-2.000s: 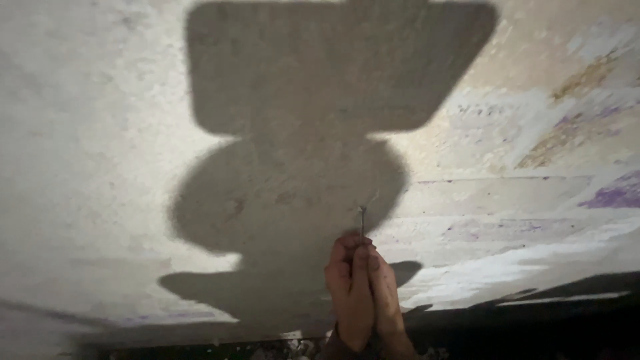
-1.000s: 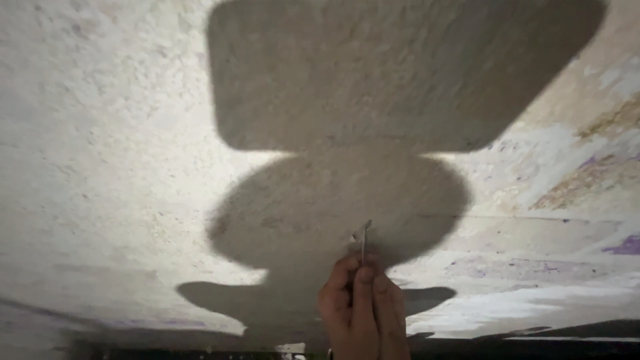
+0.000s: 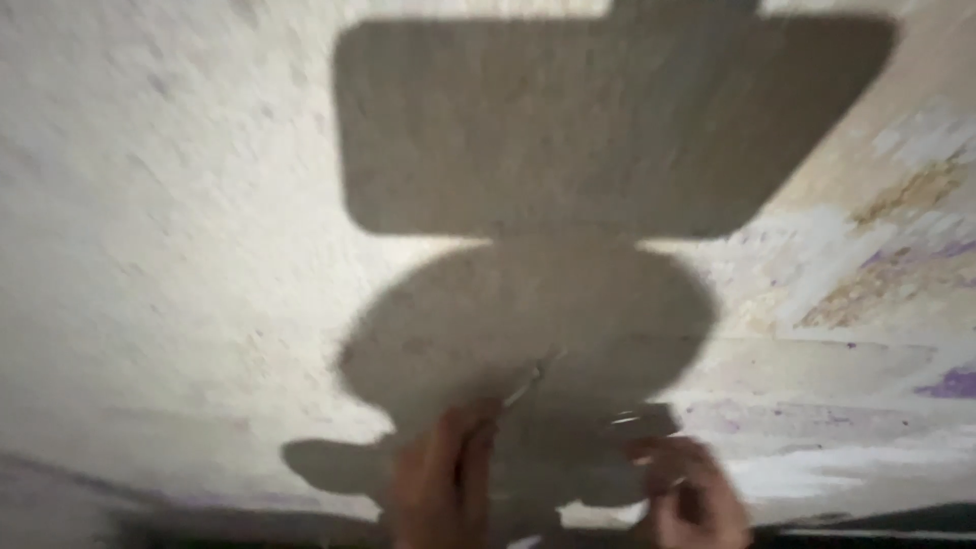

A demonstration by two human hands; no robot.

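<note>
At the lower centre, my left hand (image 3: 446, 473) pinches a thin metal tool (image 3: 520, 393), whose tip points up and to the right toward a small mark on the pale, blotched wall-like surface (image 3: 229, 152). To its right my right hand (image 3: 690, 492) is raised with the fingers curled. A small shiny thing (image 3: 625, 417) shows just above its fingertips, too blurred to name or to tell whether it is held. Both hands are motion-blurred, and the wrists run out of view at the bottom.
A large dark shadow (image 3: 564, 130) covers the middle of the surface. Purple (image 3: 957, 383) and brown patches (image 3: 911, 191) mark its right side. A dark strip (image 3: 900, 518) runs along the bottom edge.
My hands were together at the thin tool; now they are apart, the right one off to the right. The tool was upright and now leans to the right.
</note>
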